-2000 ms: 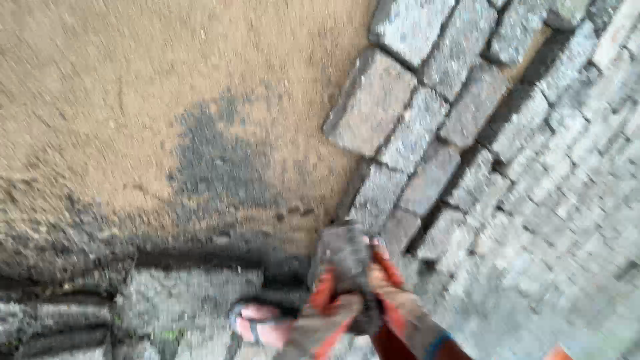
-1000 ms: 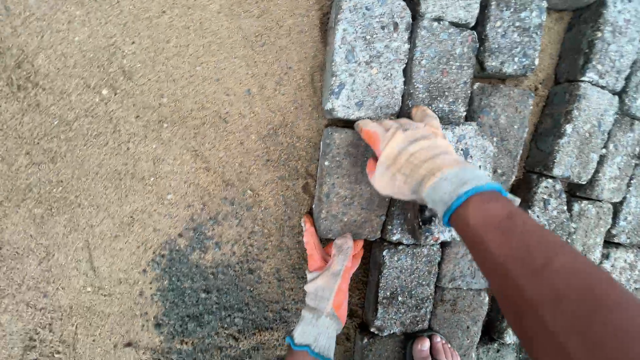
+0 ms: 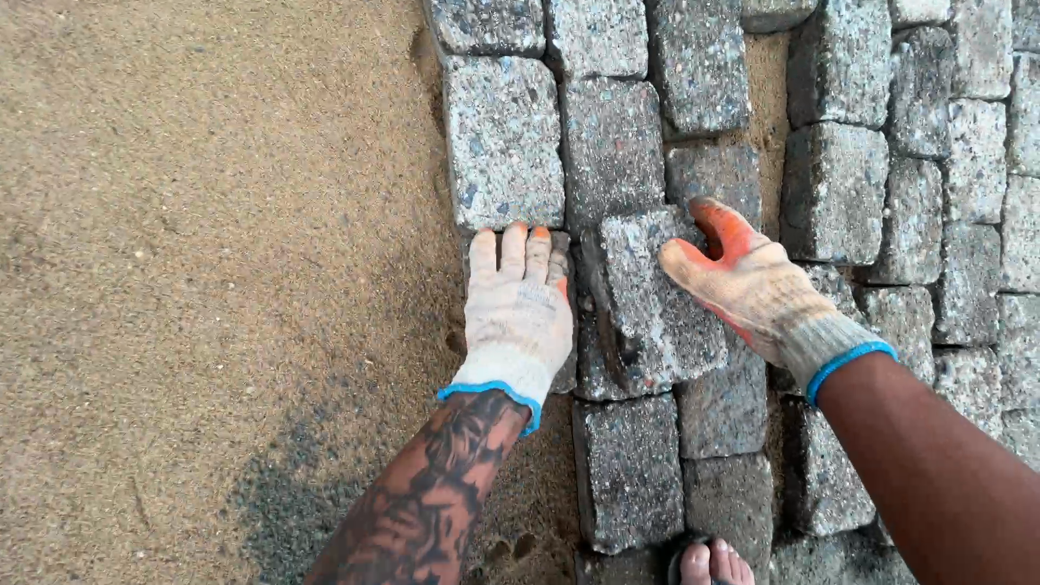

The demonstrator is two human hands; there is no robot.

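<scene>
My left hand (image 3: 520,313), in a pale knit glove with orange palm coating and a blue cuff, lies flat, palm down, on a paving block (image 3: 566,357) at the edge of the sand; the hand covers most of that block. A pale speckled block (image 3: 505,146) sits just beyond its fingertips. My right hand (image 3: 731,280), gloved alike, is spread with thumb and forefinger apart at the right side of a loose, tilted concrete block (image 3: 662,292). That loose block rests on top of the laid blocks. Whether the right fingers touch it is hard to tell.
Bare sand (image 3: 203,203) spreads over the left side, with a dark gravel patch (image 3: 301,487) low down. Rows of laid blocks (image 3: 837,191) fill the right, with a sandy gap (image 3: 766,106) between two rows. A sandalled foot (image 3: 719,562) stands at the bottom edge.
My left hand has moved from the near end of the edge block to lie on top of it. My right hand has left that block's far corner and is now beside the loose tilted block.
</scene>
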